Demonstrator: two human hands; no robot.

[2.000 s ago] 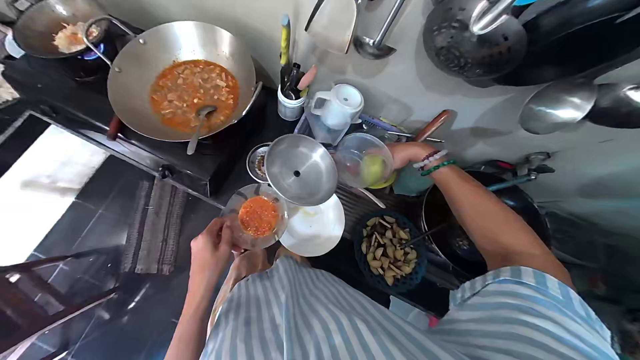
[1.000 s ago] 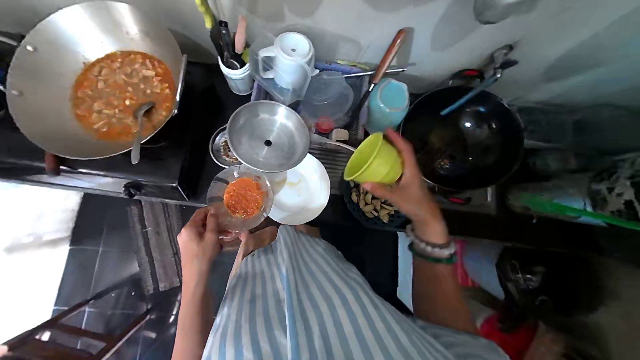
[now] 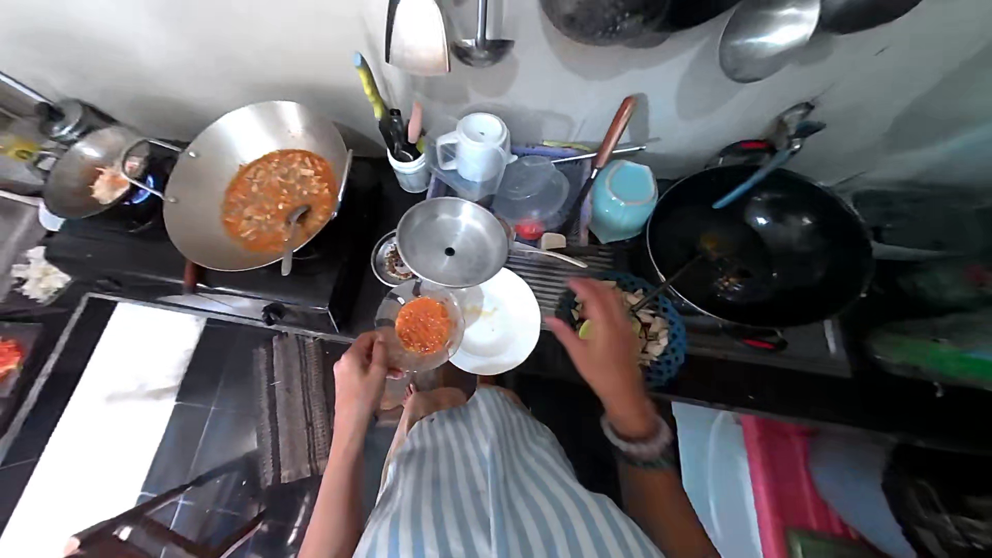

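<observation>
My left hand (image 3: pixel 363 370) grips the rim of a clear bowl (image 3: pixel 459 319) with red chili paste (image 3: pixel 423 325) in it. The bowl is beside a white plate (image 3: pixel 508 329) and just below a metal lid (image 3: pixel 452 242). My right hand (image 3: pixel 608 341), blurred, is over a blue plastic basket (image 3: pixel 676 353) of cut brown-white pieces (image 3: pixel 656 335). Its thumb and fingers are spread. Something yellow-green, perhaps the cup, shows partly behind the hand; whether the fingers touch it I cannot tell.
At left a large wok (image 3: pixel 209 194) of orange stew with a spoon stands on the stove, near a smaller pan (image 3: pixel 70 182) over a flame. A black wok (image 3: pixel 821 256) is at right. Behind are a white mug (image 3: pixel 480 147), a turquoise container (image 3: pixel 624 201) and a wooden-handled utensil (image 3: pixel 614 132).
My right hand reached to the back containers, then held a yellow-green cup upright above the basket; now it is lower, with fingers spread. My left hand still holds the bowl.
</observation>
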